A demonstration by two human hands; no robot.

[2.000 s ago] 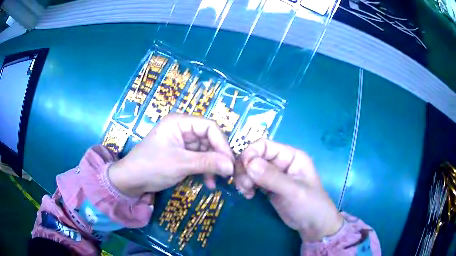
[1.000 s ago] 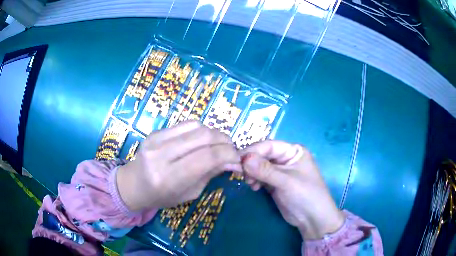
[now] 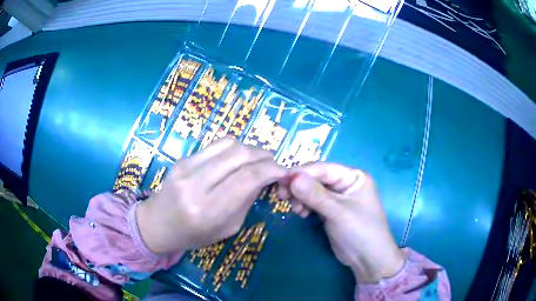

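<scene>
A clear compartmented tray point(image 3: 154, 141) lies on the blue-green mat, with small gold pins with dark bands point(image 3: 204, 97) in its long pockets. My left hand point(image 3: 203, 197) is over the tray's middle, back of the hand up, fingertips pinched. My right hand point(image 3: 344, 211) is at the tray's right side, thumb and forefinger pinched. The fingertips of both hands meet over the tray. Whatever lies between them is hidden or too small to tell. Both hands are bare, with pink sleeve covers.
A clear ribbed plastic cover point(image 3: 317, 29) with glare lies beyond the tray, over the pale rail point(image 3: 458, 76). A black-framed pale panel point(image 3: 17, 111) is at the left edge. Thin leads with gold ends point(image 3: 517, 241) lie at the right edge. A thin pale line crosses the mat at right.
My left hand has turned so its back faces up and its fingers hide the thumb. My right hand has stayed almost in place, still meeting the left fingertips.
</scene>
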